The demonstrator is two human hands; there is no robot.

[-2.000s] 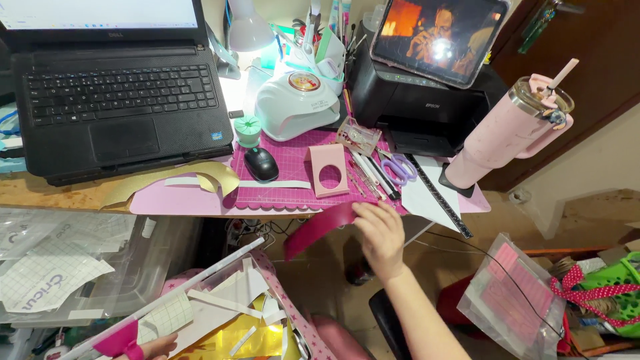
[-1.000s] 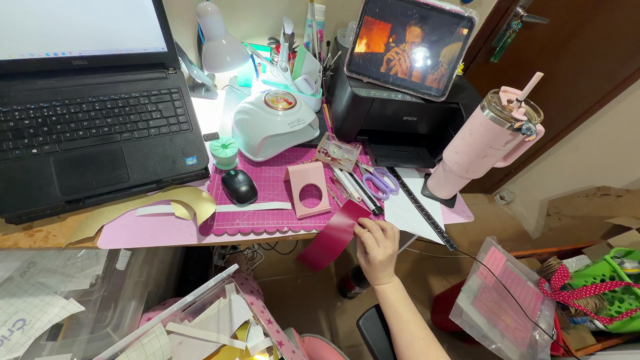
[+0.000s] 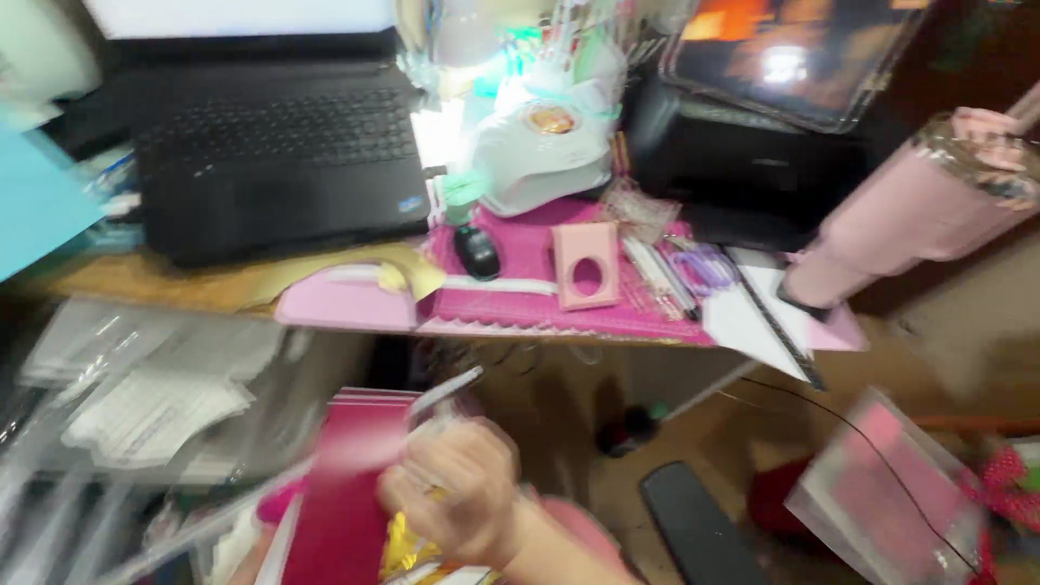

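My right hand (image 3: 459, 491), blurred and with curled fingers, overlaps the right edge of a magenta sheet (image 3: 337, 512) low in the view. Whether the fingers grip it cannot be told. White edges show along the top of the sheet, which lies across the rim of an open container. Of my left hand (image 3: 253, 561) only a sliver of skin shows at the sheet's lower left, by a bright pink piece (image 3: 280, 500); the rest is hidden. Gold foil scraps (image 3: 406, 540) lie below my right hand. A pink card piece with a round hole (image 3: 585, 266) stands on the magenta cutting mat (image 3: 520, 305).
The desk bears a laptop (image 3: 284, 171), a black mouse (image 3: 477, 252), a white machine (image 3: 540, 158), purple-handled scissors (image 3: 700, 270), a black printer (image 3: 731, 175) and a pink tumbler (image 3: 894, 211). Clear plastic drawers (image 3: 154, 390) are at the left. A thin cable (image 3: 877, 463) hangs at the right.
My right hand has moved left and down from below the desk edge, where it held a magenta strip, to over the container. The view has shifted and blurred.
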